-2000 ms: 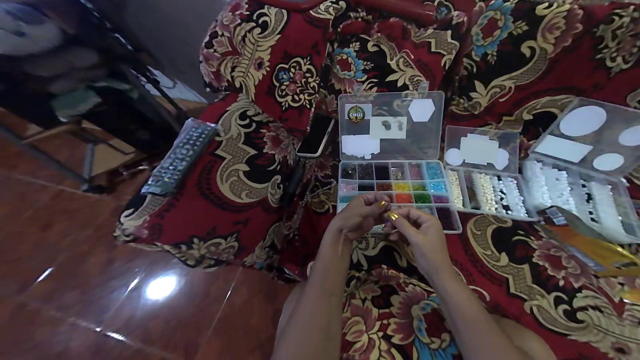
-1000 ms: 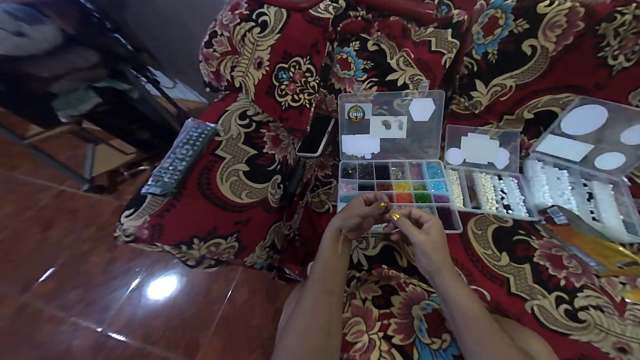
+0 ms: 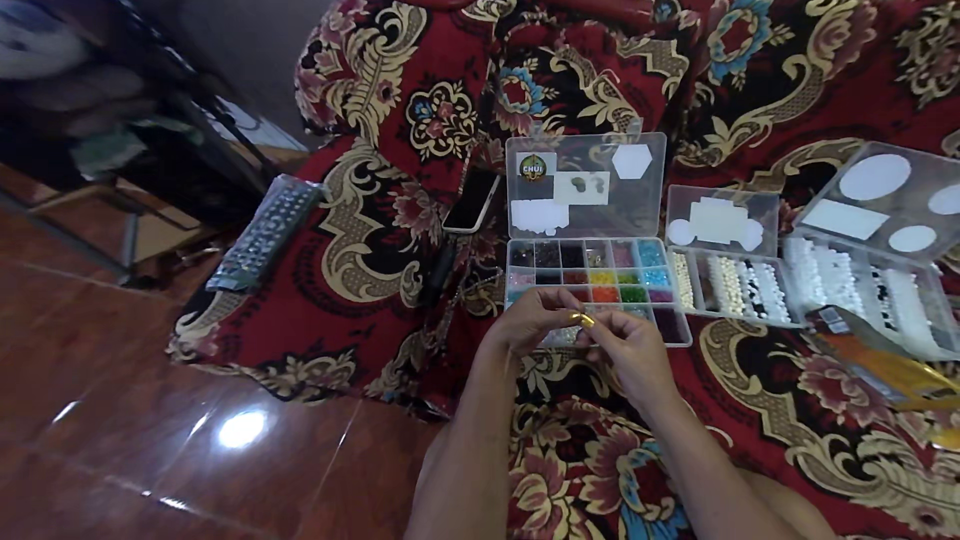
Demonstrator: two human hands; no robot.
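Observation:
Just over the front edge of an open plastic bead organizer [image 3: 600, 238], my left hand [image 3: 529, 321] and my right hand [image 3: 630, 346] meet fingertip to fingertip. Gold-coloured nails or a small gold item show where they meet; whatever is pinched there is too small to identify. The organizer's compartments hold beads in black, yellow, orange, green, blue and purple, and my hands hide some of the front ones. Paper pieces lie against its raised clear lid [image 3: 585, 225]. To its right stand a smaller open box of cream, black and white beads [image 3: 750, 321] and a larger open bead box [image 3: 937, 300].
Patterned red fabric [image 3: 375, 315] covers the seat. A phone [image 3: 474, 202] and a dark, slender object [image 3: 439, 277] lie left of the organizer. Further left is a plastic-wrapped pack [image 3: 266, 232]. An orange plastic packet [image 3: 892, 367] lies at the right. A metal-framed rack [image 3: 127, 262] stands on the tiled floor.

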